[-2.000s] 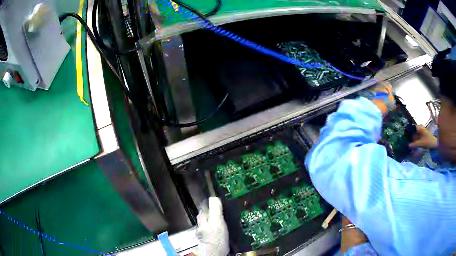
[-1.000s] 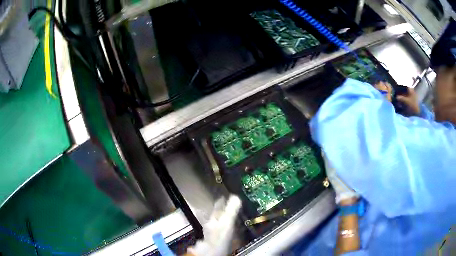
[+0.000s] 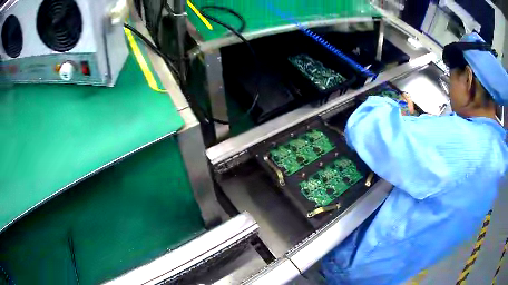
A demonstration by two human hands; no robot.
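Observation:
A flat black carrier fixture (image 3: 289, 192) rests across the conveyor rails at the centre. It holds two rows of green PCB panels; the upper row (image 3: 301, 151) and the lower row (image 3: 331, 182) lie flat in it. Brass-coloured bars (image 3: 274, 170) sit on its outer edges. Neither of my hands is in the picture.
Another person in a blue smock (image 3: 423, 156) stands at the right, arms over a second fixture. The metal conveyor rail (image 3: 320, 239) curves along the front. A black bin of small parts (image 3: 317, 72) is behind. A two-fan blower (image 3: 61, 42) stands on the green mat (image 3: 83, 133) at left.
My gloved left hand was at the fixture's left edge, then came off it, and is now out of view. The view has shifted, showing more of the blower and the other person.

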